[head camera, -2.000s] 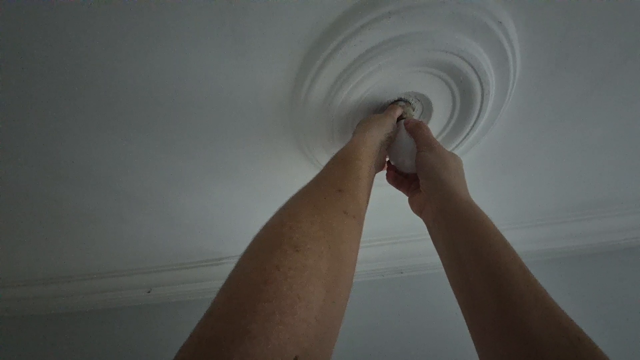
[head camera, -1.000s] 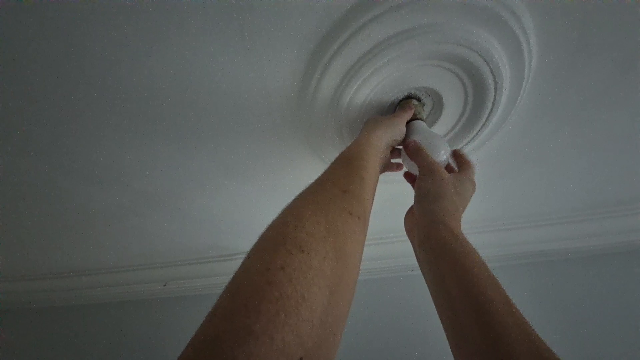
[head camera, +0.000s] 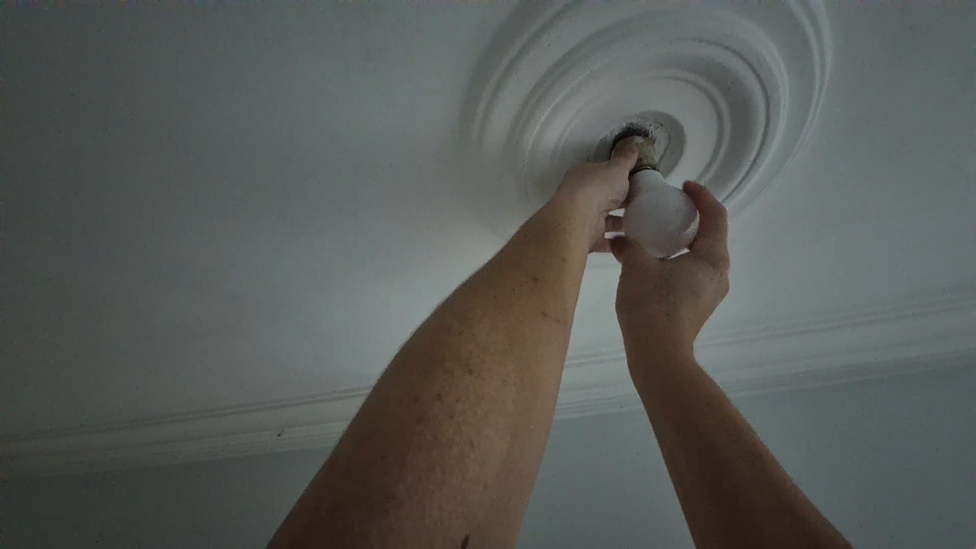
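A white light bulb (head camera: 660, 216) hangs below a brass-coloured lamp holder (head camera: 646, 154), its neck at the holder's lower end. My left hand (head camera: 598, 187) grips the holder, thumb on its side, with some fingers hidden behind the bulb. Around the bulb's round lower part are the fingers and thumb of my right hand (head camera: 675, 267), one finger on its right side and the thumb at its lower left. Whether the bulb's base sits fully inside the holder cannot be told.
A round moulded plaster ceiling rose (head camera: 732, 114) surrounds the holder, with a dark, rough hole at its centre. Below in view, a white cornice (head camera: 229, 435) runs between the ceiling and the pale wall (head camera: 595, 480).
My right hand has shifted from the bulb's side to around its lower end, so more of the bulb and the holder shows. My left hand stays up at the holder.
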